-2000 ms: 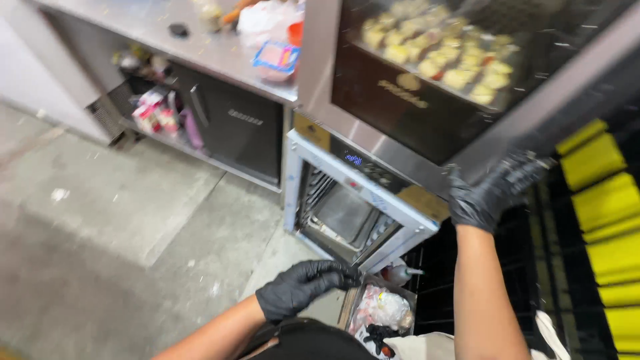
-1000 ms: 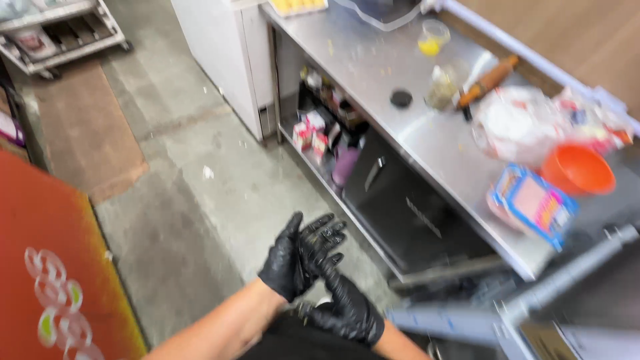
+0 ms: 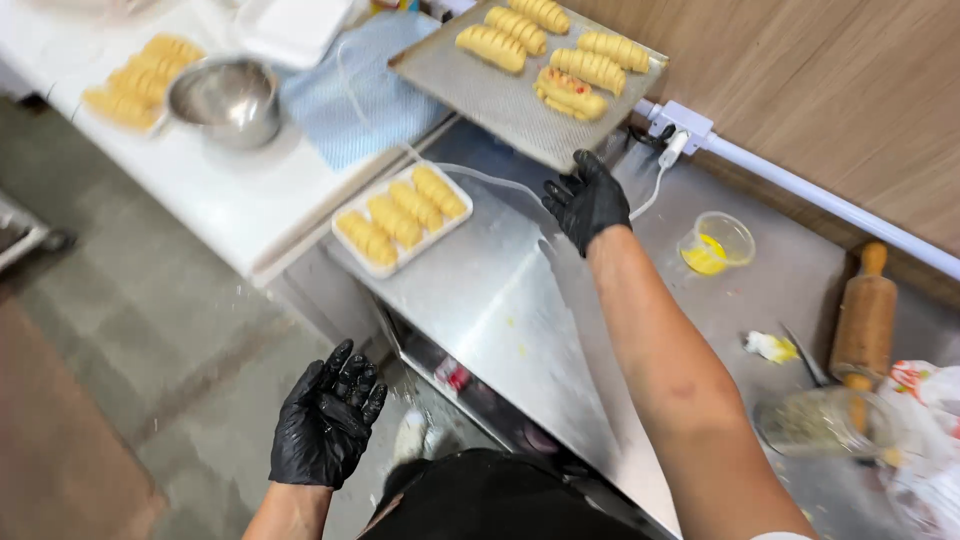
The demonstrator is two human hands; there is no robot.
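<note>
My right hand (image 3: 589, 201), in a black glove, is at the near corner of a metal baking tray (image 3: 480, 94), its fingertips at or just under the rim; whether it grips the tray I cannot tell. Several ridged, unbaked dough rolls (image 3: 591, 70) lie on the tray, one with a reddish filling showing. My left hand (image 3: 328, 420), also black-gloved, is held palm up with fingers apart above the floor and holds nothing. Left of the baking tray, a white foam tray (image 3: 403, 260) of several dough rolls sits on the steel counter (image 3: 480, 300).
A steel bowl (image 3: 225, 105) and more rolls (image 3: 139, 82) stand on the white table at left, beside a blue cloth (image 3: 360, 90). At right are a plastic cup with yellow liquid (image 3: 716, 244), a wooden rolling pin (image 3: 864, 322), a glass jar (image 3: 825, 424) and a wall socket (image 3: 679, 127).
The view has swung from the oven to the counter. My hands, close together one second ago, are now apart, the right one reaching out to the baking tray.
</note>
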